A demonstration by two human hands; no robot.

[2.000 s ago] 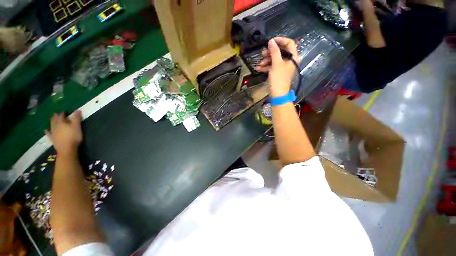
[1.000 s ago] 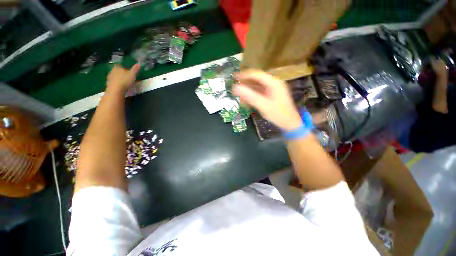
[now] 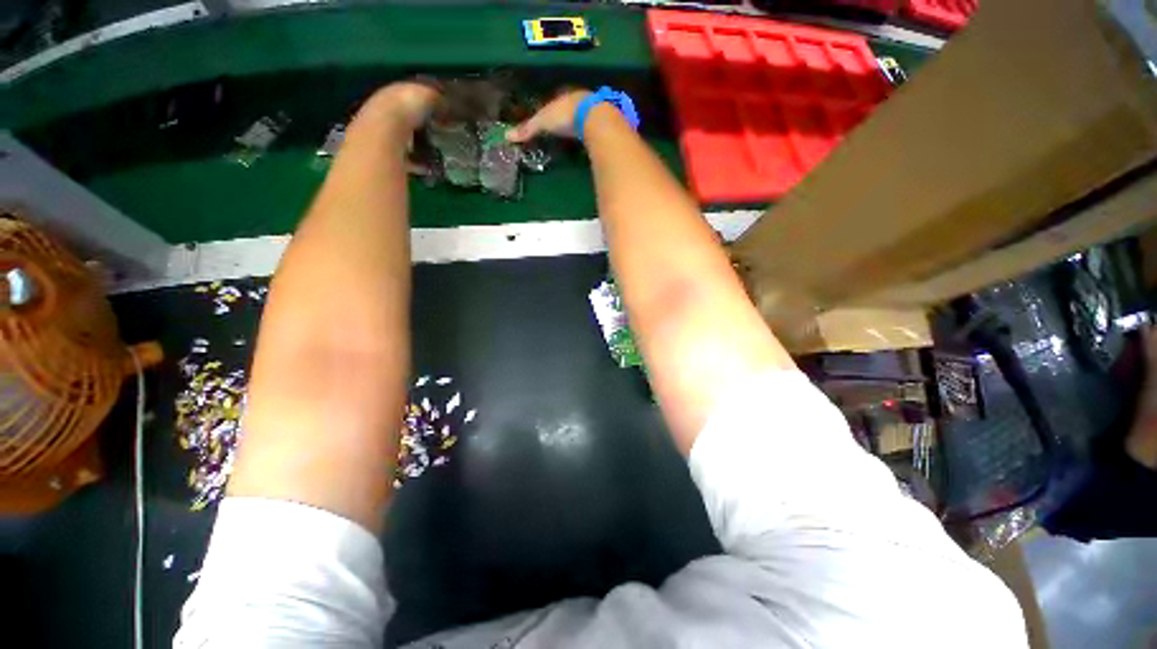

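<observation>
Both my arms reach over the pale belt edge to a heap of small grey-green boards (image 3: 476, 152) on the green conveyor. My left hand (image 3: 409, 104) is at the heap's left side, its fingers blurred and partly hidden. My right hand (image 3: 555, 118), with a blue wrist band, is at the heap's right side, its thumb side close to the boards. Whether either hand grips a board cannot be told. A second pile of green and white boards (image 3: 614, 323) lies on the dark mat, mostly hidden by my right forearm.
Small white, yellow and dark components (image 3: 209, 425) lie around my left forearm. An orange fan (image 3: 57, 368) and white cable (image 3: 140, 507) are at left. A red compartmented tray (image 3: 761, 108) is on the conveyor. Upright cardboard (image 3: 939, 178) stands at right, beside a black cord (image 3: 1015, 380).
The view has swung right to left. My right hand first held the black soldering iron, then was empty over the mat's board pile. Now both hands are at the conveyor heap.
</observation>
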